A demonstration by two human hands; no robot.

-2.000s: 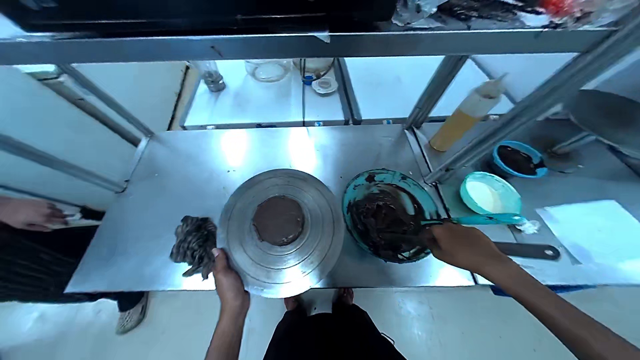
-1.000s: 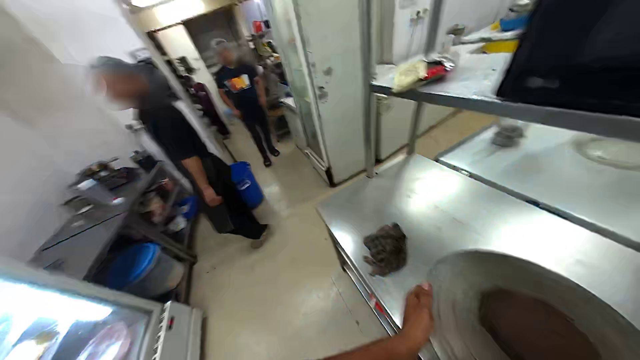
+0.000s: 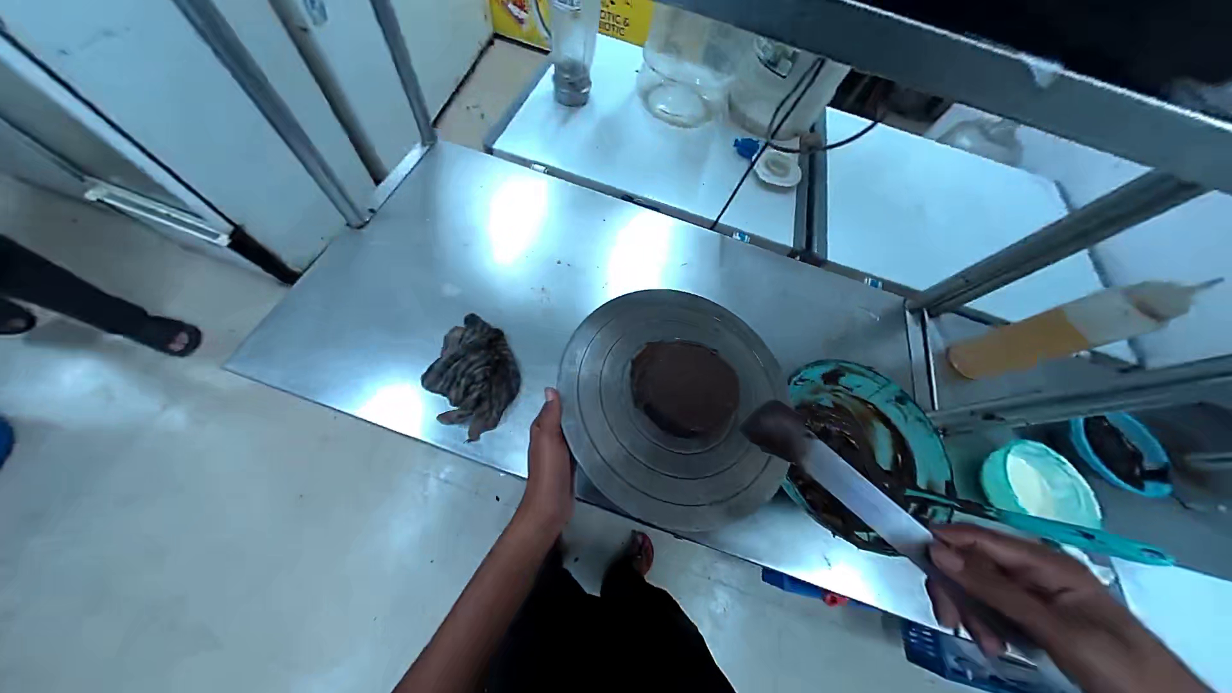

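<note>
A round brown cake layer [image 3: 685,389] lies on a grey metal cake turntable [image 3: 616,462]. My left hand [image 3: 551,462] rests its fingers against the turntable's left rim. In my right hand [image 3: 1025,587] is the handle of a metal icing spatula [image 3: 866,496]; its tip carries a lump of dark brown cream and is over the turntable's right edge. Beneath the blade stands a teal bowl [image 3: 929,433] smeared with dark chocolate mixture, with a teal-handled spatula [image 3: 1078,531] lying across its rim. A crumpled dark cloth [image 3: 474,375] is left of the turntable.
Metal shelf posts [image 3: 1059,241] rise behind the steel table [image 3: 318,337]. A squeeze bottle [image 3: 1068,332], a tub of white cream [image 3: 1041,489] and a blue bowl of dark mixture [image 3: 1121,454] stand at the right. Glass jars [image 3: 679,82] stand behind. A person's leg [image 3: 87,294] is at far left.
Two seconds ago my right hand was at the teal bowl; now it holds the icing spatula with dark cream over the turntable's edge. The view swung left and came back.
</note>
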